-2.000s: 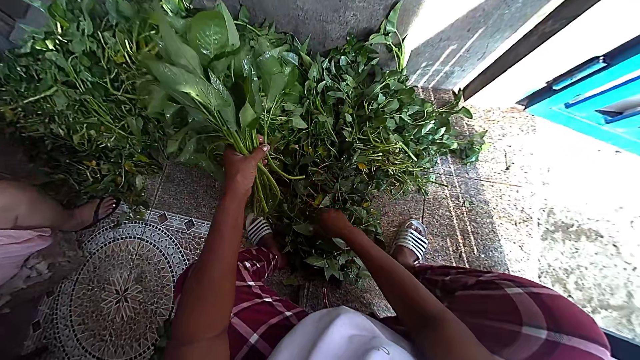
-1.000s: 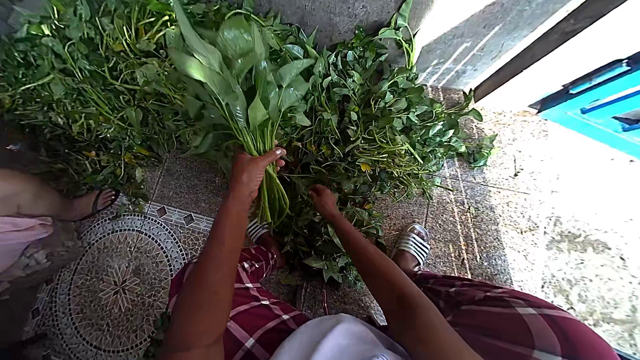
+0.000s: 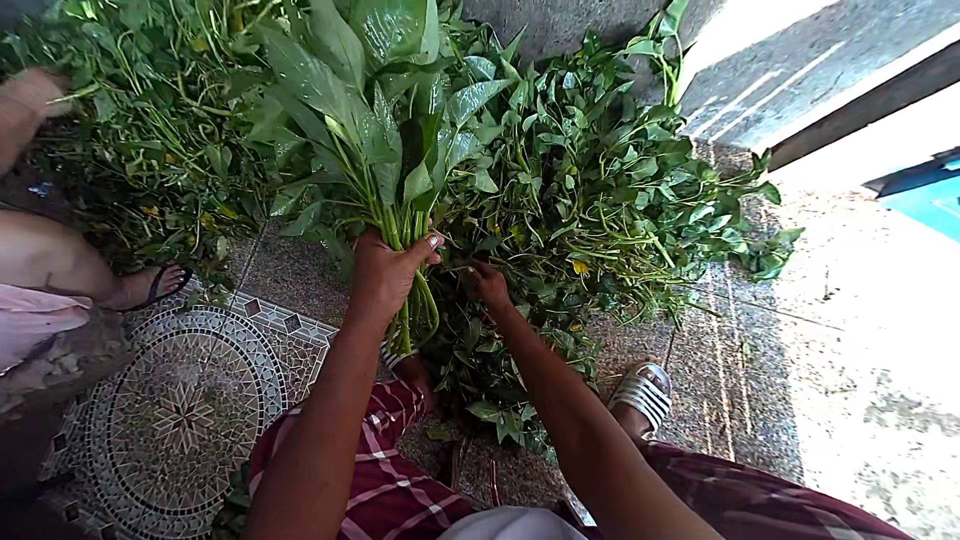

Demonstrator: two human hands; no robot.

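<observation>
My left hand (image 3: 394, 270) is closed around the stems of a bunch of leafy greens (image 3: 405, 165), whose broad wet leaves fan out above the fist and whose stem ends hang below it. Just to the right, my right hand (image 3: 487, 283) reaches into a heap of long-stemmed leafy greens (image 3: 600, 172) on the floor. Its fingertips are partly hidden among dark leaves, so whether they grip a stem is unclear.
A second heap of greens (image 3: 165, 135) lies at the left, beside another person's hand (image 3: 26, 105) and sandaled foot (image 3: 154, 286). Behind stands a concrete wall (image 3: 570, 26). My striped slide sandal (image 3: 645, 394) rests on the speckled floor, and a round mosaic (image 3: 187, 420) lies lower left.
The other person's hand has come into view at the left edge. My left hand still holds the bunch, and my right hand stays low at the heap.
</observation>
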